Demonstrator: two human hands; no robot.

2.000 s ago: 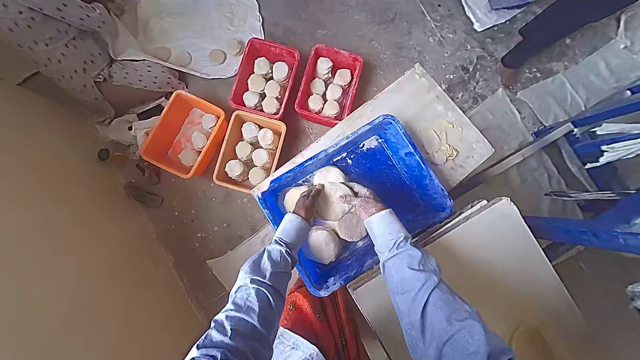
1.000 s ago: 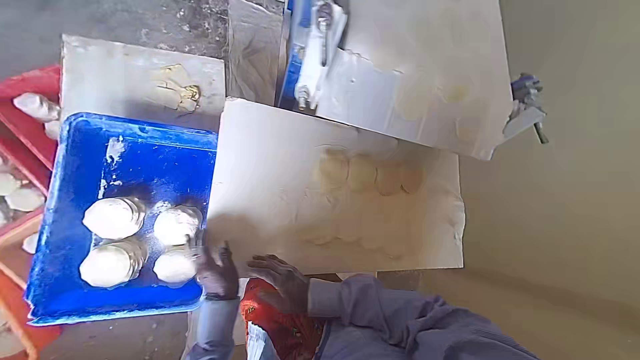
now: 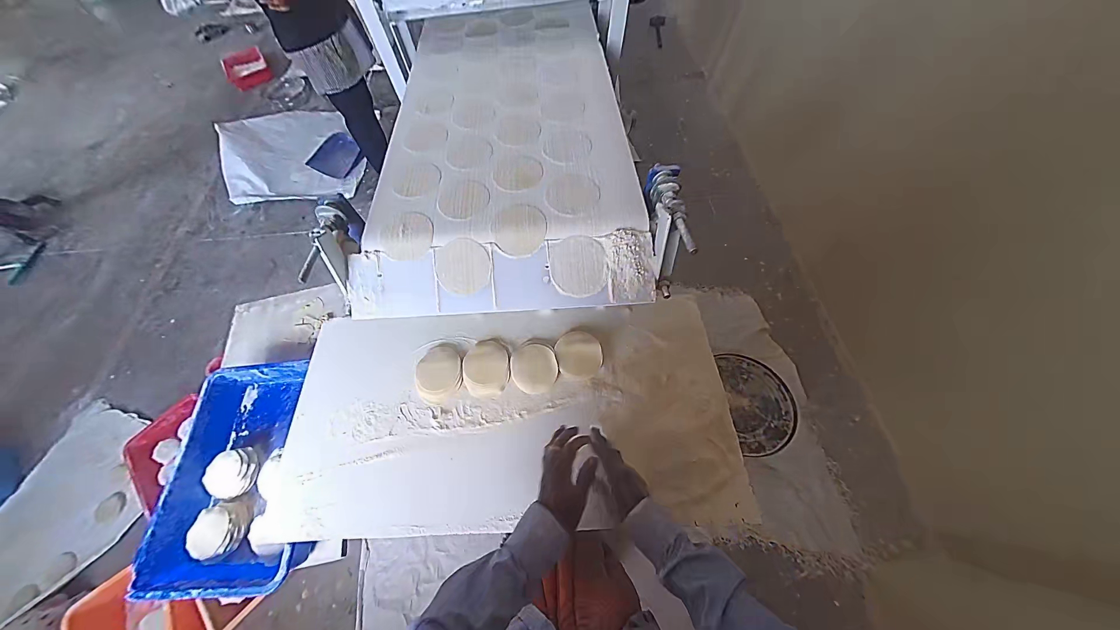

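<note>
Both of my hands are low on the white board [image 3: 402, 490], close together on its floury surface. My left hand [image 3: 567, 472] has its thumb and fingers apart; my right hand [image 3: 617, 472] lies beside it with fingers pointing forward. A pale patch shows between them, and whether it is dough or flour I cannot tell. Beyond my hands stands a row of several short stacks of round dough discs [image 3: 535, 367]. Loose flour [image 3: 455, 416] lies just before the stacks. Behind the board, a conveyor belt [image 3: 525, 79] carries rows of flat dough discs [image 3: 463, 267].
A blue plastic tray [image 3: 166, 525] with stacked discs [image 3: 229, 472] sits at the left, partly under the board. Red [image 3: 140, 455] and orange crates [image 3: 105, 604] are below it. Metal clamps [image 3: 669, 197] flank the belt. A person [image 3: 328, 52] stands at the upper left.
The view has swung from the crates to the conveyor. My hands have left the stacks in the blue tray and are now on the board. Stacked discs now stand on the board, which held none one second ago.
</note>
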